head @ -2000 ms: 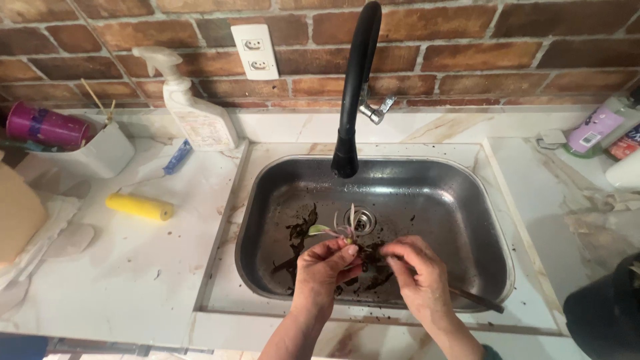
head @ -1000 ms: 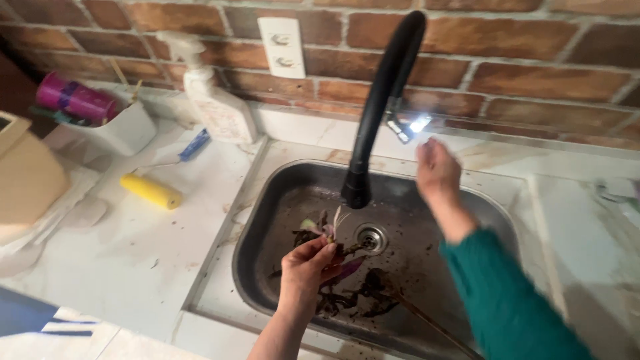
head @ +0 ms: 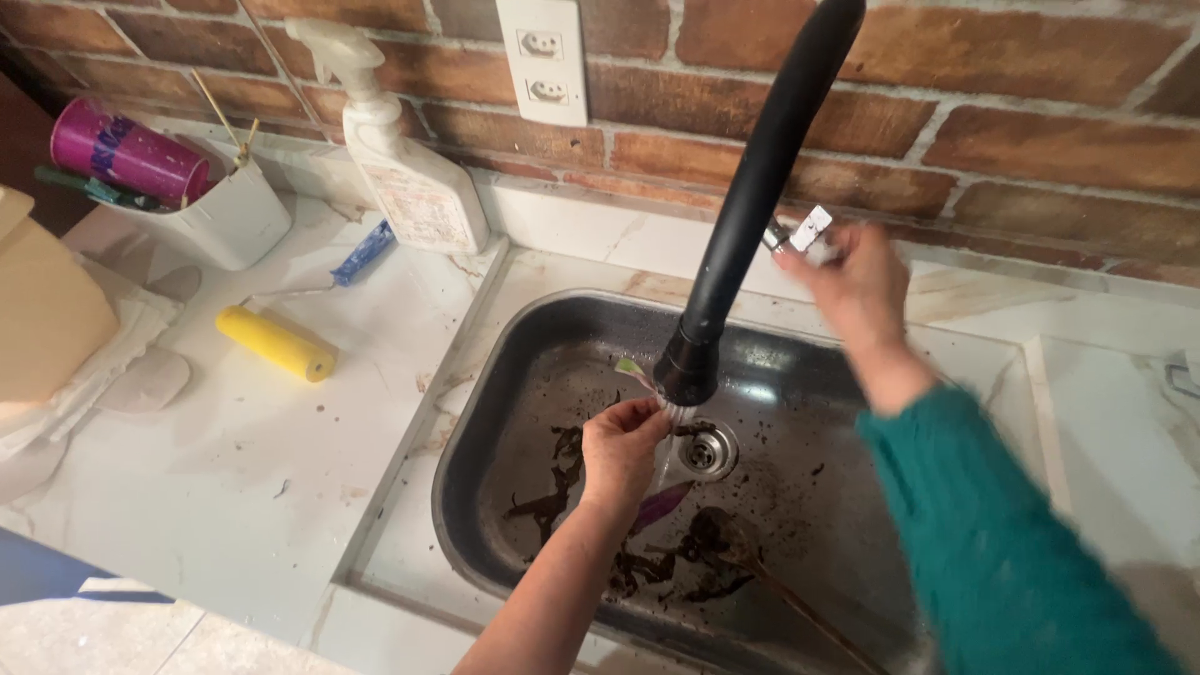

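Note:
With its fingertips pinched, my left hand [head: 623,450] holds a small plant cutting [head: 634,371] with a green and purple leaf under the spout of the black faucet [head: 689,361]. Water runs from the spout over the cutting and fingers. My right hand [head: 858,291], blurred, is at the chrome tap handle [head: 810,229]; whether its fingers close on it cannot be told. Below, the metal sink [head: 806,525] holds dark wet plant debris [head: 642,567], a purple leaf [head: 661,506] and a wooden spoon [head: 797,600] with soil on its head. The drain [head: 705,452] lies right of my left hand.
Left of the sink lie a yellow paint roller [head: 275,343] with a blue handle [head: 364,253], a white spray bottle [head: 408,178] and a white container [head: 225,220] with a purple cup [head: 129,150]. A brick wall with a power outlet [head: 544,61] stands behind.
My right hand has gone from beside my left hand over the sink up to the tap handle. Water now flows from the spout. The cutting in my left hand is now under it.

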